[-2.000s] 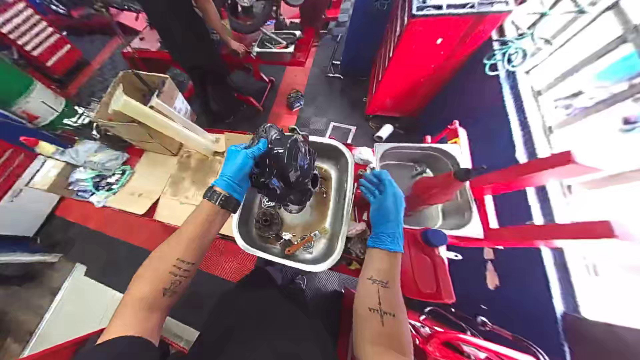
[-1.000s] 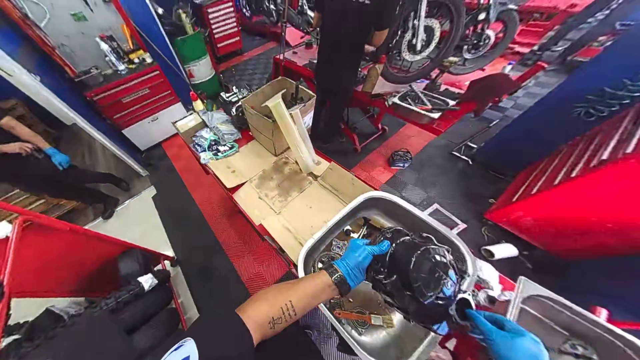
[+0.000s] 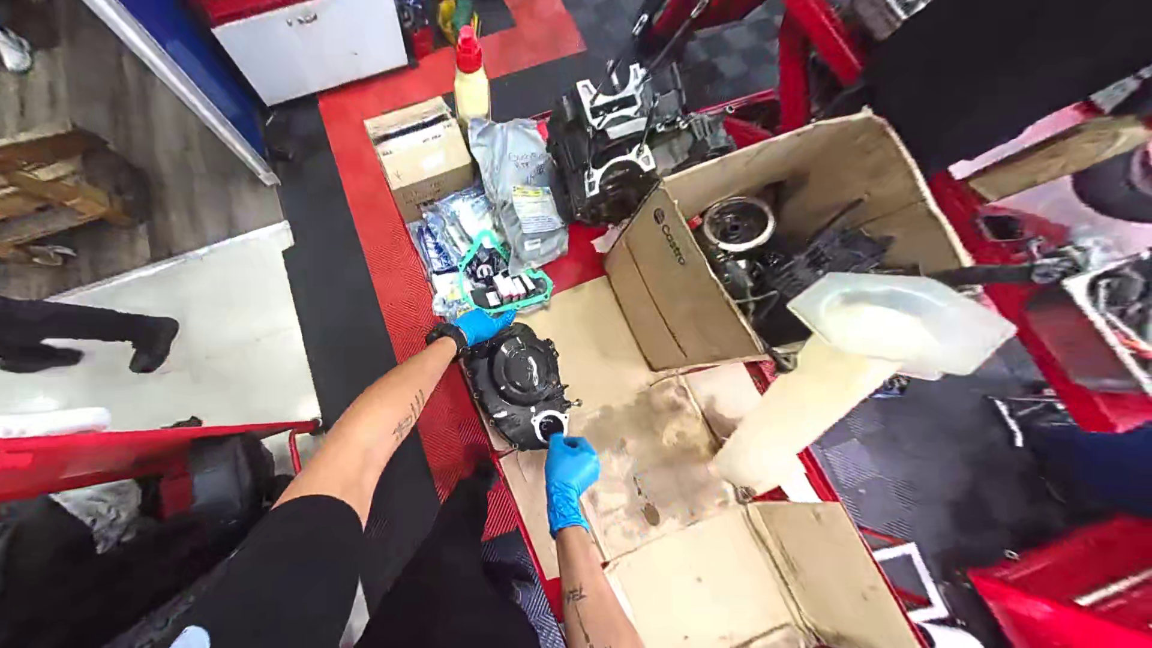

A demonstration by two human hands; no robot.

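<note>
A black engine side cover (image 3: 517, 378) lies on flattened cardboard (image 3: 630, 531) at the bench's near-left edge. My left hand (image 3: 484, 326), in a blue glove, is on the cover's far edge. At its near end, my right hand (image 3: 571, 463), also gloved in blue, has its fingers at the round pale-rimmed opening (image 3: 549, 426). Whether either hand grips the cover is hard to tell, as the fingertips are partly hidden. Just beyond my left hand lie a green gasket (image 3: 543, 290) and bagged small parts (image 3: 463, 225).
A cardboard box (image 3: 670, 288) of metal parts stands right of centre, with a whitish plastic funnel (image 3: 810, 387) beside it. Behind are an engine block (image 3: 598, 135), a grey bag (image 3: 522, 189), a small carton (image 3: 418, 153) and a red-capped bottle (image 3: 471, 85). A person's leg (image 3: 90, 333) shows at left.
The black cover, held over the metal basin earlier, is now down on the cardboard. Both hands have moved with it, away from the basin. The view has swung left.
</note>
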